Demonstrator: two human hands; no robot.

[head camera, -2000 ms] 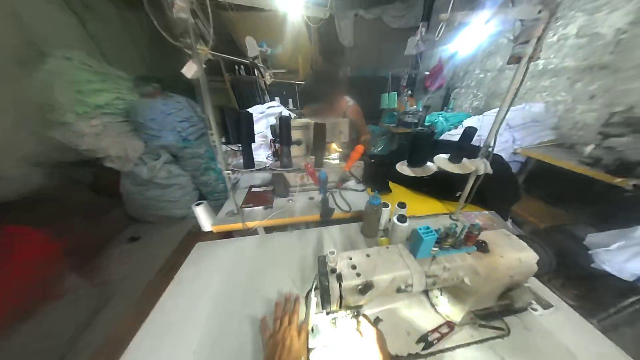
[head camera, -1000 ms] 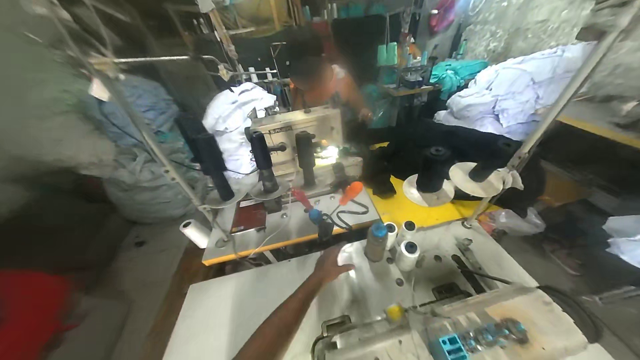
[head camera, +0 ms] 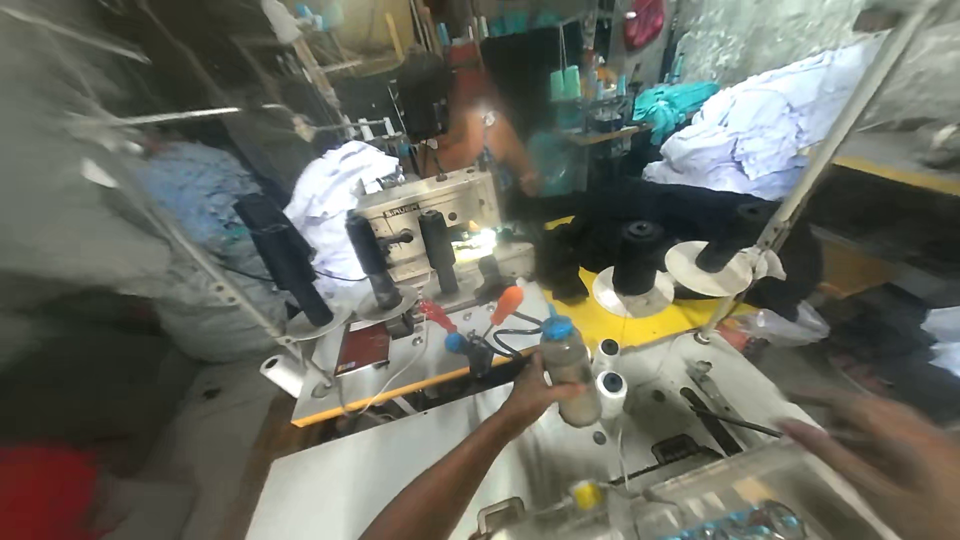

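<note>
My left hand (head camera: 541, 390) is closed around a clear plastic bottle (head camera: 571, 375) with a blue cap, at the far edge of the white sewing table (head camera: 360, 480). White thread cones (head camera: 611, 394) stand just right of the bottle. My right hand (head camera: 877, 450), blurred, is at the right above the table, near a thin dark rod (head camera: 739, 424); whether it touches the rod I cannot tell. Below and between the hands lies the head of a sewing machine (head camera: 675, 517), partly cut off by the frame, with a yellow part on it.
Across stands a second sewing machine (head camera: 427, 217), its lamp lit, with a person behind it. Black thread cones (head camera: 634, 259) stand on round discs. Metal stand poles (head camera: 840, 142) rise at both sides. An orange-handled screwdriver (head camera: 508, 304) and a dark red booklet (head camera: 364, 346) are ahead. White cloth (head camera: 757, 127) is piled back right.
My left hand has gone from beside the sewing machine's needle area out to the bottle and closed on it. My right hand, out of view one second ago, now shows at the right. The view has shifted forward.
</note>
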